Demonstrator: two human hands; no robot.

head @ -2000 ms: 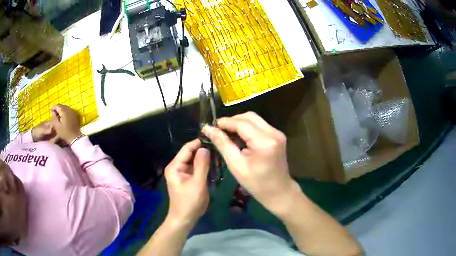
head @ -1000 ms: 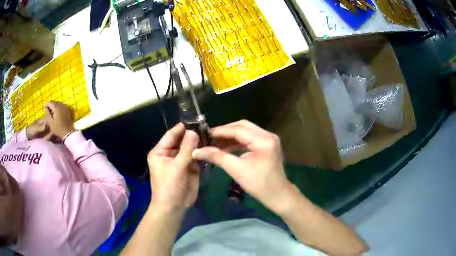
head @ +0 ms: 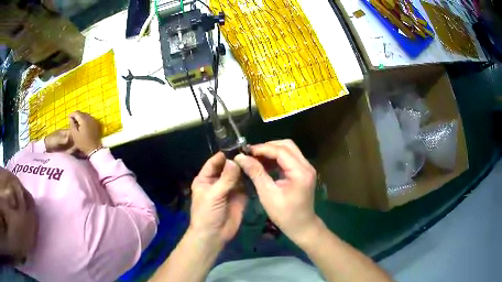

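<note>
The soldering iron (head: pixel 219 131), with a metal tip and a thin guide tube alongside, points up and slightly left in front of the bench's front edge. My left hand (head: pixel 218 195) is closed around its dark handle from below. The fingers and thumb of my right hand (head: pixel 283 184) pinch the iron near the clamp at the base of the guide tube. The handle is mostly hidden by my fingers.
On the white bench (head: pixel 157 118) are the black solder feeder (head: pixel 187 52), dark-handled pliers (head: pixel 130 91), stacked yellow sheets (head: pixel 292 66) and another yellow sheet (head: pixel 82 96). A person in pink (head: pixel 82 204) sits at left. An open carton (head: pixel 380 182) with clear packing stands at right.
Since two seconds ago, the iron's tip and guide tube have come more fully into view and lean left. Both hands stay on the iron. The whole view has shifted slightly.
</note>
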